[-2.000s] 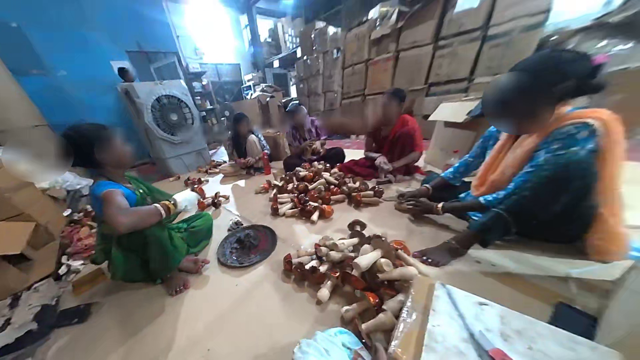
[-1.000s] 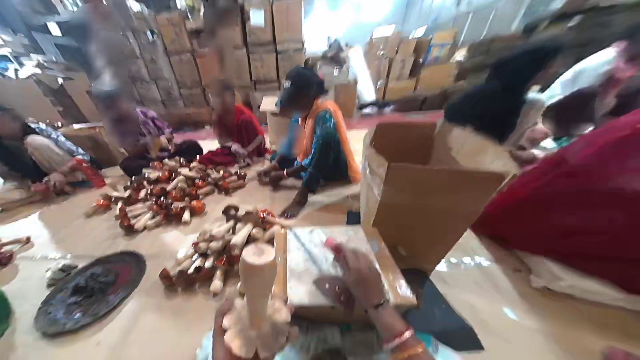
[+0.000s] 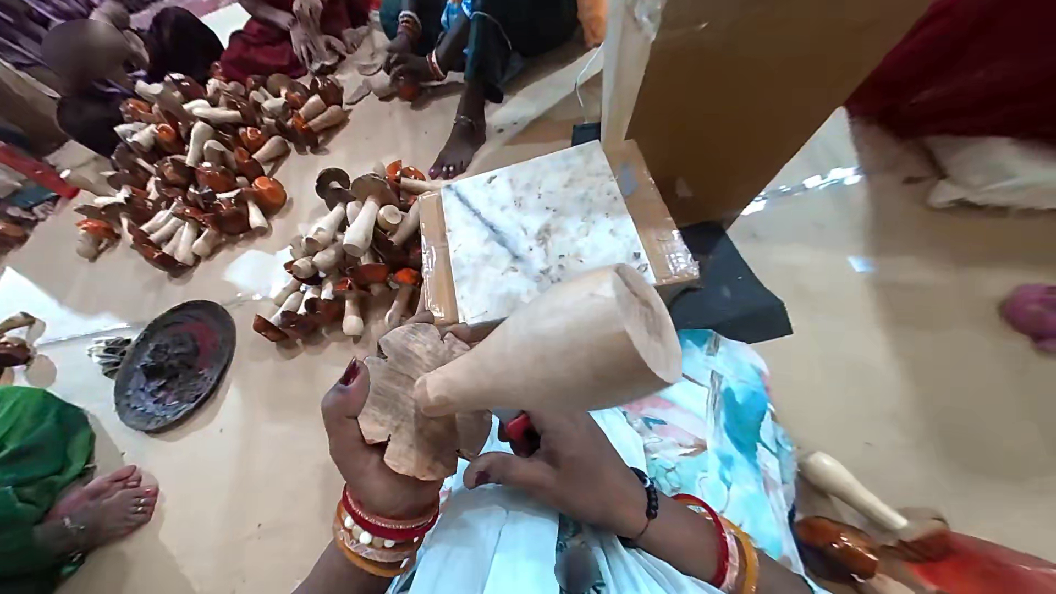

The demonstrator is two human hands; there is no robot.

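Observation:
My left hand [image 3: 371, 454] grips the scalloped cap of a wooden mushroom [image 3: 561, 346], whose thick pale stem points up and to the right. Close beside it, under the stem, my right hand [image 3: 569, 470] is closed around a red-handled tool [image 3: 521, 431]; the rest of the tool is hidden. Past the stem lies a white marble-like slab [image 3: 544, 223] on a taped cardboard box. Left of the slab is a pile of wooden mushrooms [image 3: 359, 223] with pale stems and brown or orange caps.
A larger pile of wooden mushrooms [image 3: 198, 165] lies at the upper left. A dark round dish [image 3: 175, 367] rests on the floor at left. A tall cardboard box [image 3: 742, 91] stands behind the slab. More mushrooms [image 3: 850, 487] lie at lower right. Other people sit around, a bare foot [image 3: 462, 140] near the slab.
The view has swung down and closer. My right hand, over the slab one second ago, is now beside my left hand. The mushroom has tilted from upright so its stem points right.

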